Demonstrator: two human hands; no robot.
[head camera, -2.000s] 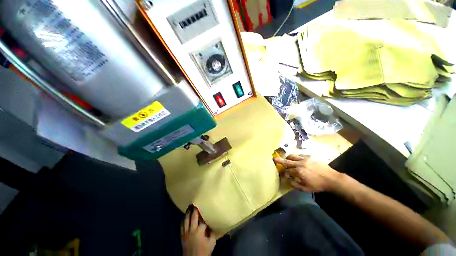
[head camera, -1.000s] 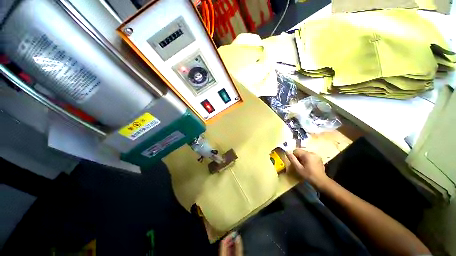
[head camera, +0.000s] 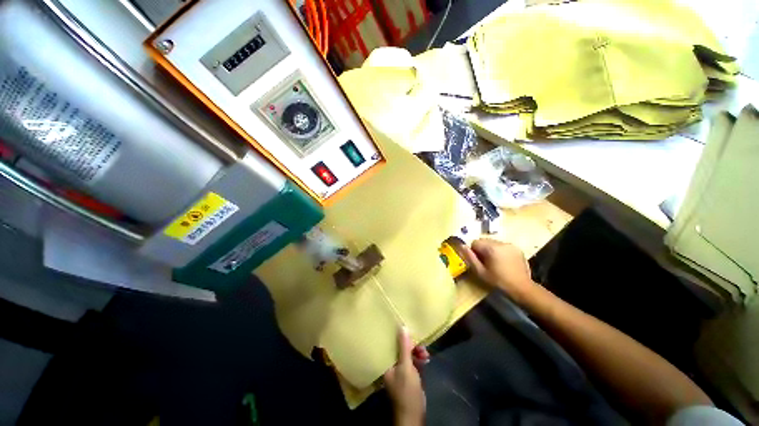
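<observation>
A large yellow-tan panel (head camera: 399, 200) with a centre seam lies on the light wood press table (head camera: 533, 229). The brown press die (head camera: 359, 267) sits over the seam's upper end; no label shows there. My left hand (head camera: 406, 378) is at the panel's near edge, one finger extended onto it by the seam's lower end; whether it grips the edge is unclear. My right hand (head camera: 499, 265) is at the yellow start button box (head camera: 452, 257), fingers curled and partly hidden. Small dark labels (head camera: 480, 204) lie loose beyond it.
The silver press cylinder (head camera: 108, 108) and white control box (head camera: 266, 91) fill the upper left. A clear plastic bag (head camera: 520, 179) lies by the labels. Yellow panels (head camera: 582, 71) are stacked on the white table (head camera: 616, 170) at upper right. Paler panels (head camera: 724, 225) lie at far right.
The dark label seen on the seam earlier is now hidden at the die. My left hand left the panel's left corner, dropped below, then came up to its near edge. My right hand stayed by the button box.
</observation>
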